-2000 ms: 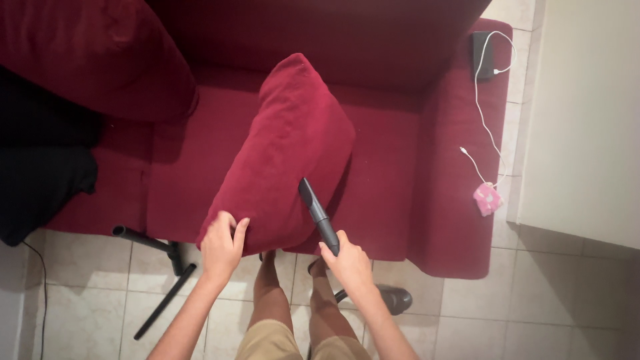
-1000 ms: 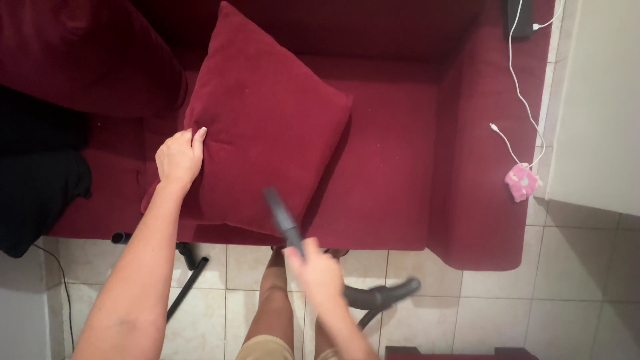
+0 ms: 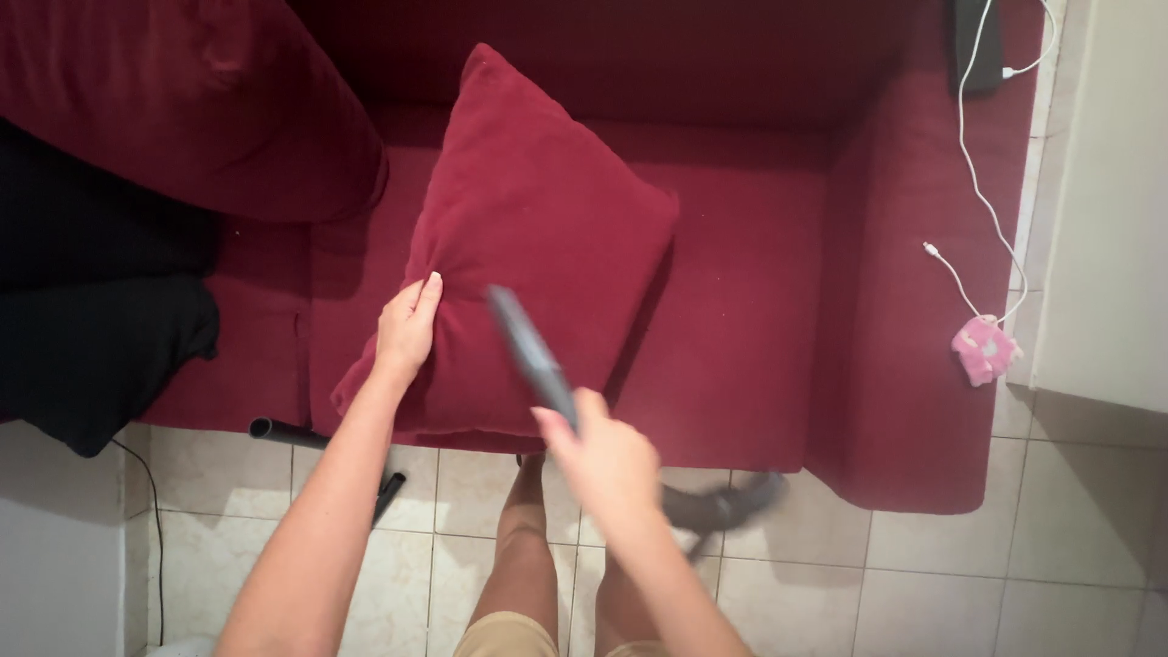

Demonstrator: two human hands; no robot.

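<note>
A red square cushion [image 3: 538, 237] stands tilted on the seat of a red fabric sofa [image 3: 730, 301]. My left hand [image 3: 408, 327] grips its left edge, thumb on the front face. In my right hand [image 3: 602, 456] is a dark grey vacuum crevice nozzle [image 3: 531, 351], blurred, its tip over the lower middle of the cushion. Whether the tip touches the fabric cannot be told. Behind my right wrist, a blurred dark hose or handle part [image 3: 721, 504] shows beyond the sofa's front edge.
Another large red cushion [image 3: 201, 109] and black cushions or cloth [image 3: 100, 338] lie at the left. Black tubes [image 3: 283, 432] are by the sofa front, over floor tiles [image 3: 794, 529]. The right armrest bears a black box [image 3: 976, 46], a white cable [image 3: 972, 173] and a pink fabric item [image 3: 985, 349].
Since the oldest frame my left hand has moved up the cushion's left edge, and the cushion sits more upright in view. The nozzle has shifted over the cushion's face.
</note>
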